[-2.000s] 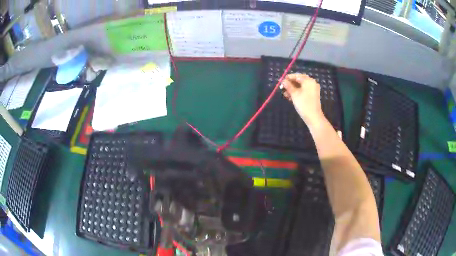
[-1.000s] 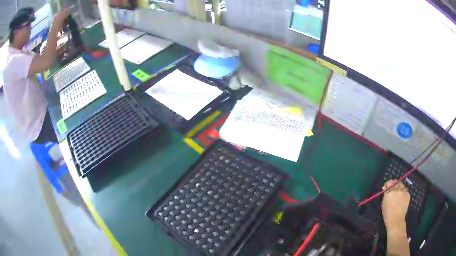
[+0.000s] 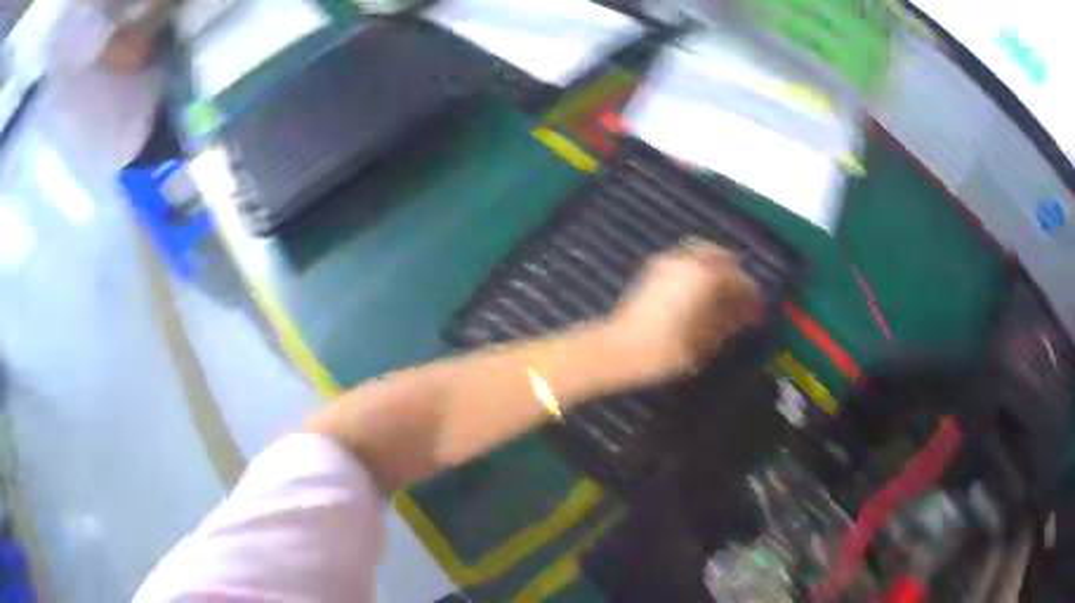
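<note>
My left hand (image 3: 696, 309) reaches from the lower left over the left component tray (image 3: 554, 265), a black tray with rows of pockets. The fingers are curled at the tray's right part, and blur hides whether they hold anything. The forearm has a gold band and a pale pink sleeve. The test fixture (image 3: 778, 501) is at the lower right, blurred, with metal parts. Its red clamp handle (image 3: 896, 495) slants beside the metal parts. My right hand is not in view.
A second black tray (image 3: 342, 118) lies at the upper left. White papers (image 3: 749, 124) lie behind the left tray. Yellow tape (image 3: 519, 536) marks the mat near the front edge. A person (image 3: 88, 83) in pale clothing is partly visible at the far left beside a blue stool (image 3: 171, 212).
The view has swung left and down. My left hand has come in over the left tray. My right hand, earlier over the rear tray, has left the picture.
</note>
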